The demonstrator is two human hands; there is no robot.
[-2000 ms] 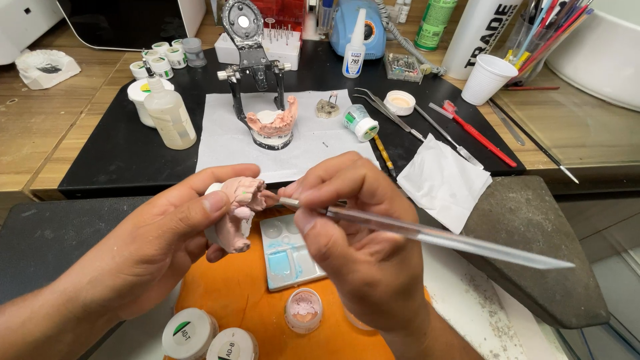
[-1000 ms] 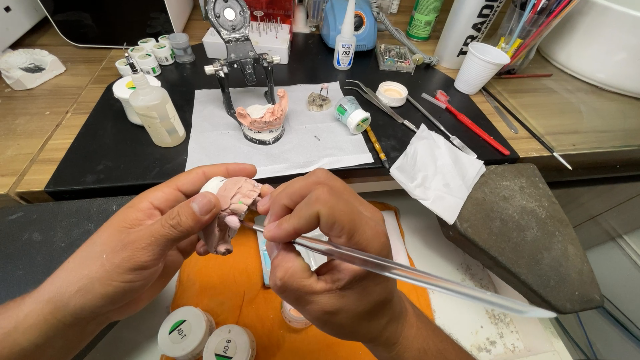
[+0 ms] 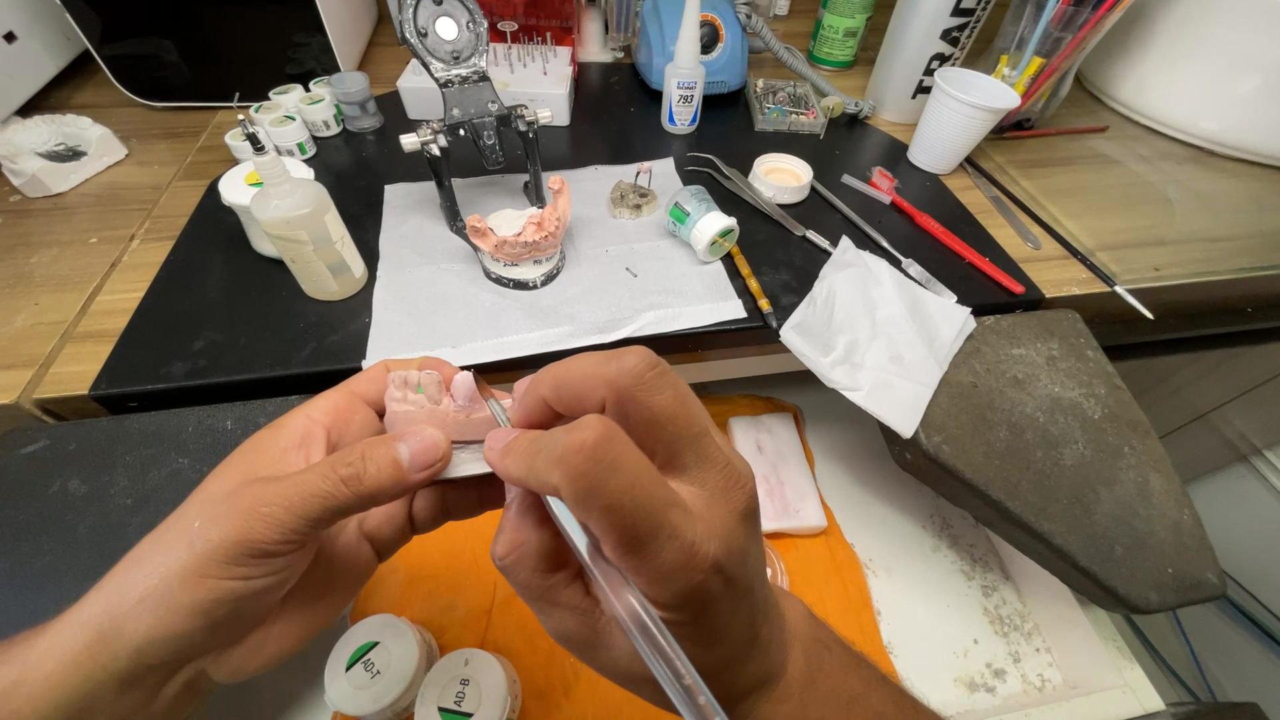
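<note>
My left hand [image 3: 330, 480] holds a pink dental plaster model [image 3: 445, 415] with a white base, thumb on its near side. A pale tooth-shaped piece [image 3: 465, 388] stands up from the model. My right hand [image 3: 640, 490] grips a fine brush with a long clear handle [image 3: 625, 610]. The brush tip lies against or just beside that tooth; actual contact cannot be told. Beyond my hands, a metal articulator [image 3: 475, 100] stands over another pink jaw model [image 3: 525, 235] on white paper [image 3: 620, 285]. My right fingers hide part of the held model's right end.
Two lidded jars [image 3: 375, 665] stand on an orange cloth [image 3: 460, 570], below my hands. A white slab [image 3: 778, 475] lies to their right. A folded tissue [image 3: 880, 325] overlaps a dark armrest [image 3: 1060, 460]. Tweezers [image 3: 755, 195], a red toothbrush [image 3: 945, 235] and a dropper bottle [image 3: 310, 230] rest on the black mat.
My left hand has turned the pink model so its teeth point up. The brush handle has swung from pointing right to pointing down toward me. The white slab now shows beside my right hand.
</note>
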